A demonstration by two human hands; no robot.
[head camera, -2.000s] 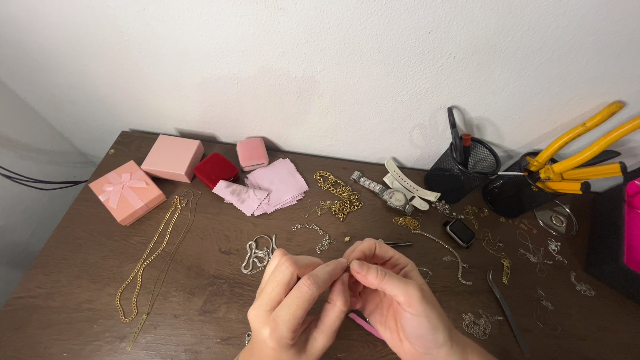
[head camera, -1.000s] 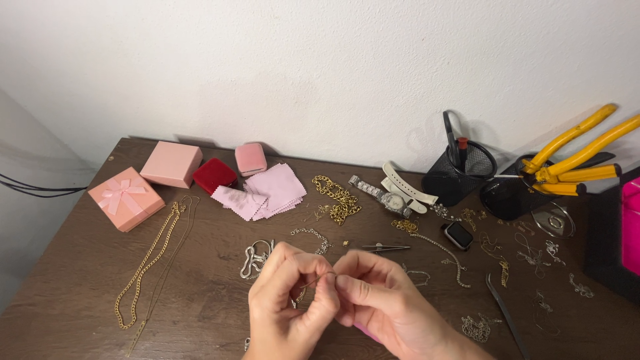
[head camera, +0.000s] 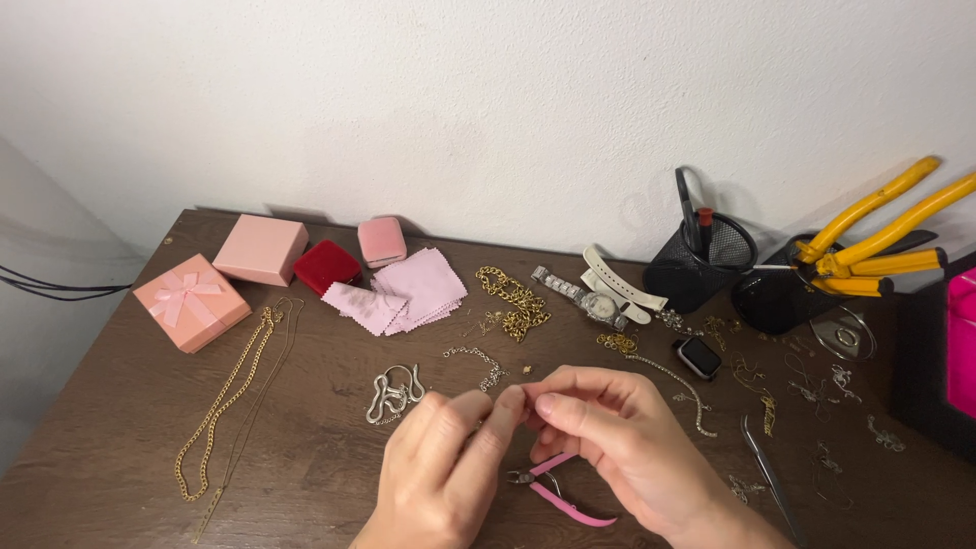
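Observation:
My left hand (head camera: 450,457) and my right hand (head camera: 610,442) meet at the fingertips above the wooden table. Thumbs and forefingers are pinched together; whatever lies between them is too small or hidden to make out. Under my right hand lie pink-handled nippers (head camera: 564,507). A silver snake chain (head camera: 389,396) rests beyond my left hand, and a silver chain bracelet (head camera: 488,362) lies ahead of the fingertips, beside a small gold-coloured piece (head camera: 527,370). Right of my right hand are a sparkling bracelet (head camera: 690,389) and metal tweezers (head camera: 766,473).
Gift boxes (head camera: 191,301), a red velvet box (head camera: 328,267), pink cloths (head camera: 419,290) and gold chains (head camera: 221,412) lie at left and centre. Towards the right are a metal wristwatch (head camera: 598,305), a smartwatch (head camera: 698,357), mesh cups (head camera: 698,267), yellow-handled pliers (head camera: 884,221) and a black container (head camera: 930,381).
My hands have shifted slightly and the fingertips are pressed together again. A thin loop visible at my fingers a second ago is now out of sight. More of the pink nippers shows.

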